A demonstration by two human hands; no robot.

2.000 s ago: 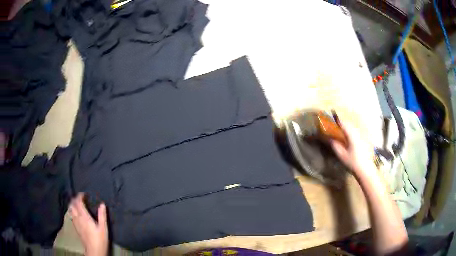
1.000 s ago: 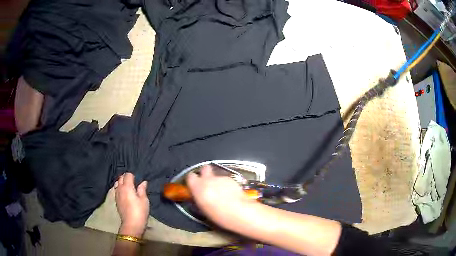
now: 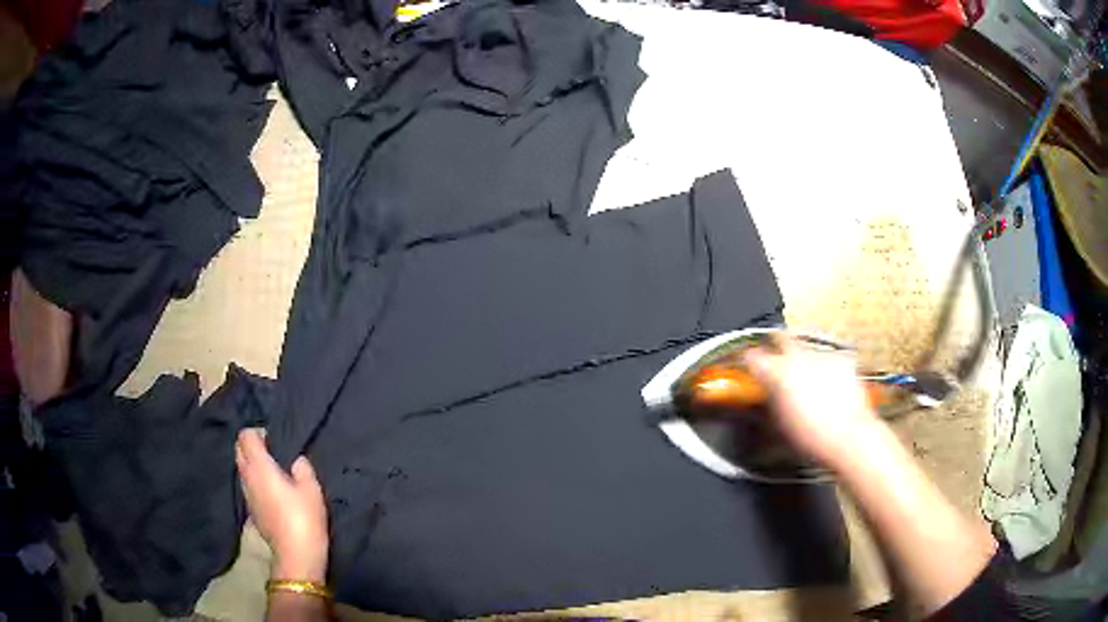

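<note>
A black garment piece (image 3: 523, 328) lies spread over the middle of the pressing table (image 3: 899, 286). A thin raised seam crosses it, running up to the iron. The steam iron (image 3: 717, 456) rests on the garment's right part, its pointed tip to the left. My right hand (image 3: 808, 395) is closed round its orange-brown handle and slightly blurred. My left hand (image 3: 286, 504) lies at the garment's lower left edge, thumb apart from the fingers, holding nothing that I can see.
A black garment pile (image 3: 134, 158) lies at the left, over a pink-beige rounded form (image 3: 43, 340). At the right are a grey control box (image 3: 1011, 261), a pale greenish cloth (image 3: 1033, 425) and a blue and yellow line (image 3: 1033, 140). A red cloth (image 3: 893, 17) is behind.
The iron, in my right hand, has moved right and slightly up from the garment's lower left to its right edge. The lower seam line seen earlier no longer shows clearly. My left hand stays beside the garment.
</note>
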